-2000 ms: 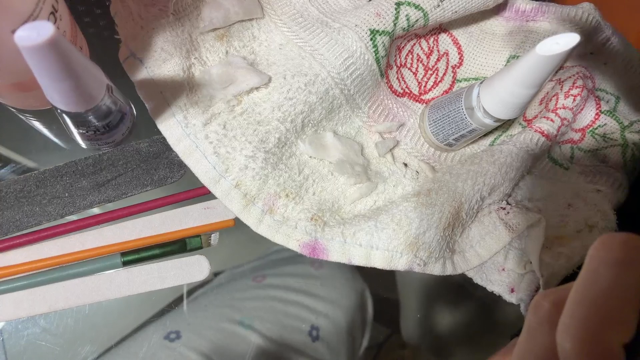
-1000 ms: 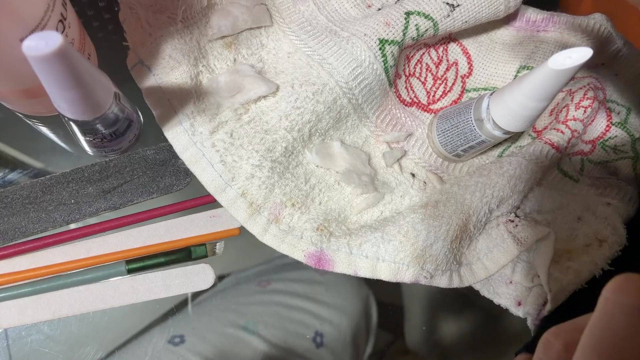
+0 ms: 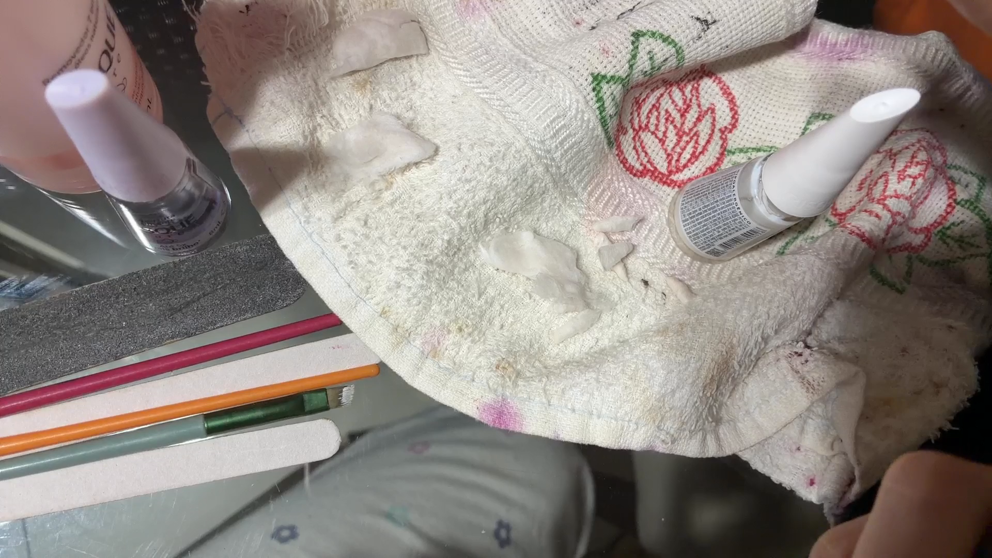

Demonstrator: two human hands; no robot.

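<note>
At the bottom right corner, part of my right hand (image 3: pixel 922 511) shows, its fingers bent, near the frayed edge of a white embroidered towel (image 3: pixel 434 256). Most of that hand is cut off by the frame, so what it holds is hidden. My left hand cannot be made out. On the towel lies a small nail polish bottle (image 3: pixel 717 213) with a white cap (image 3: pixel 837 155), tilted up to the right beside a red stitched rose. Torn cotton pieces (image 3: pixel 539 267) rest left of it, with more cotton (image 3: pixel 380 147) farther up.
On the glass table at left stand a lilac-capped polish bottle (image 3: pixel 170 205) and a large pink bottle (image 3: pixel 46 167). Below them lie a dark nail file (image 3: pixel 155 310), a magenta stick (image 3: pixel 170 360), an orange stick (image 3: pixel 194 399), a green-handled brush (image 3: pixel 263 411) and pale files (image 3: pixel 178 469).
My right hand has moved down, and less of it shows at the lower right than two seconds ago. The bottles, sticks and cotton have stayed in place.
</note>
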